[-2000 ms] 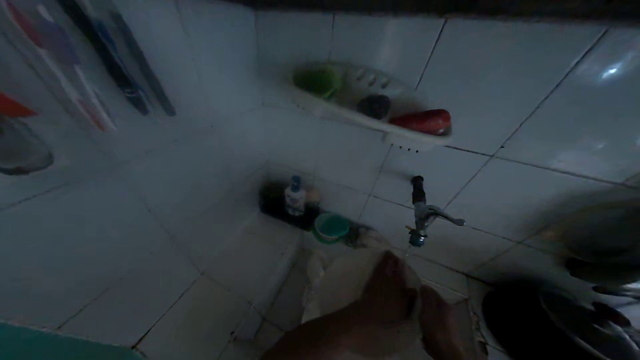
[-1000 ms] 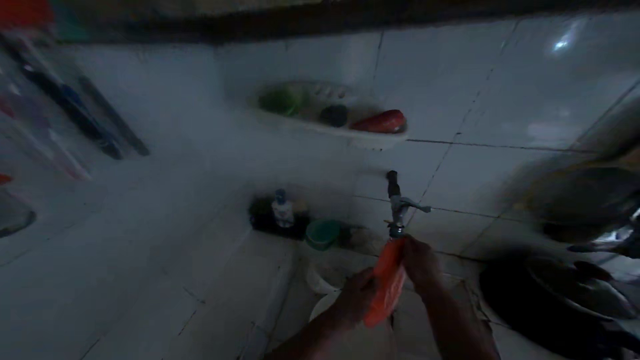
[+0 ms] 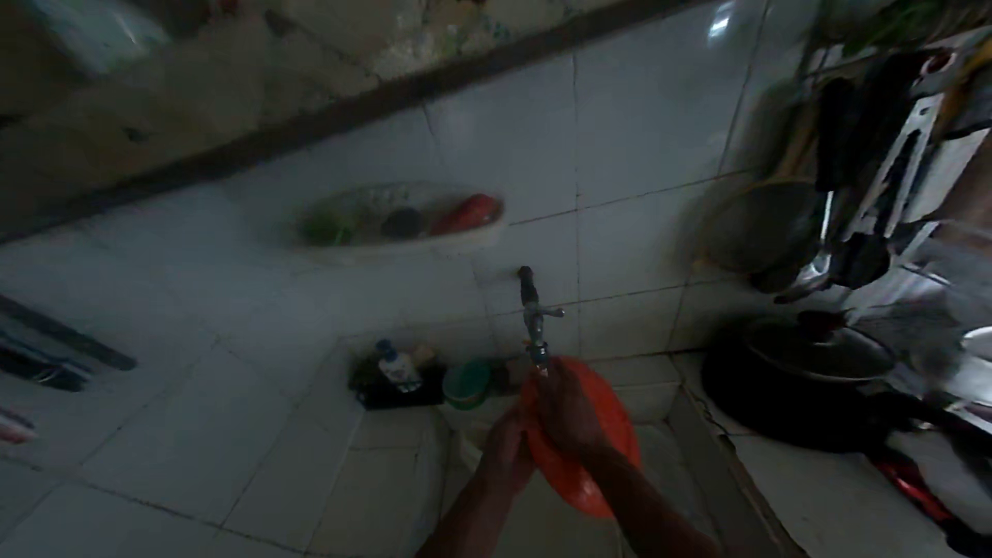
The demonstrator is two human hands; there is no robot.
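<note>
An orange plate or shallow bowl [image 3: 597, 434] is held tilted under the metal wall tap [image 3: 536, 329], over the tiled sink. My left hand [image 3: 508, 446] grips its left edge, the fingers partly hidden. Across its face, right below the spout, lies my right hand [image 3: 570, 411]; whether these fingers grip or only press on it cannot be told. A pale container [image 3: 471, 446] shows in the sink beside my left wrist.
A green tub [image 3: 466, 385] and a white bottle [image 3: 399, 368] stand on the back ledge. Above is a wall rack [image 3: 403, 246] with a red item. A black lidded pan [image 3: 783, 403] sits on the right counter, under hanging utensils [image 3: 903, 170].
Two seconds ago my hands were over a pale thing in the sink; one second ago they held the orange item at the tap. Now its broad face shows. The view has shifted markedly.
</note>
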